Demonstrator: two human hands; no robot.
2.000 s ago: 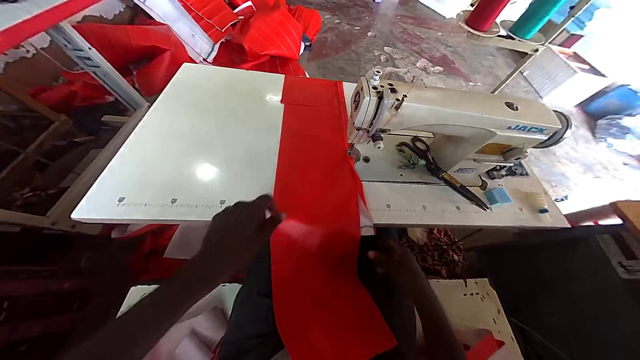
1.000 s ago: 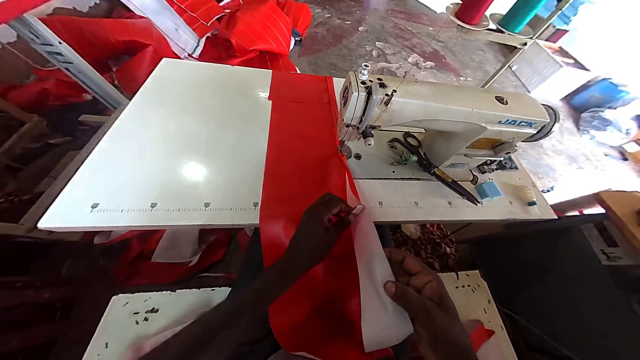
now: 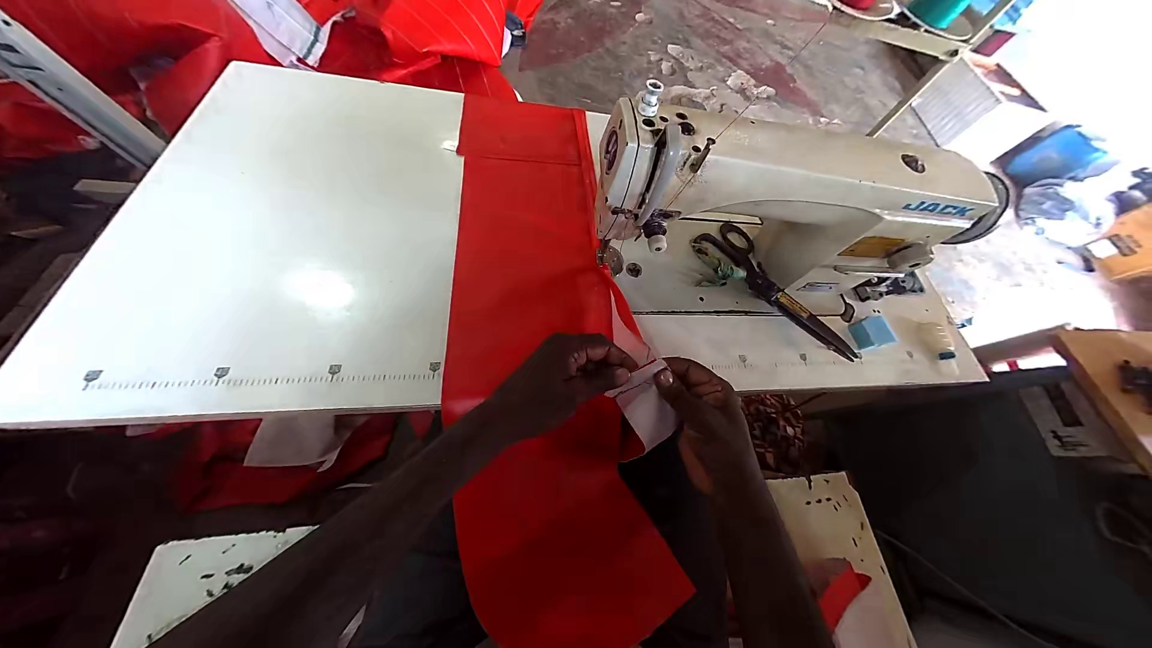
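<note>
A long red coated-fabric strip [image 3: 531,234] lies over the sewing table and hangs down past its front edge. Its right edge runs under the presser foot [image 3: 609,259] of a white Jack sewing machine [image 3: 792,171]. Below the foot, that edge is turned to show its white backing [image 3: 650,409]. My left hand [image 3: 576,373] pinches the folded white edge from the left, over the red fabric. My right hand [image 3: 706,409] pinches the same fold from the right, thumb on top, fingertips close to the left ones. Black-handled scissors [image 3: 778,297] lie beneath the machine arm.
The white tabletop [image 3: 270,225] has a ruler scale along its front edge. A blue block [image 3: 872,332] and a small bottle [image 3: 938,340] sit at its right end. Red fabric [image 3: 387,36] is heaped behind the table. A wooden table [image 3: 1107,360] stands at far right.
Both hands have come together at the fabric's right edge, just below the machine. One second ago the white backing hung turned out lower down, with my right hand on it; now the edge is folded between my fingers.
</note>
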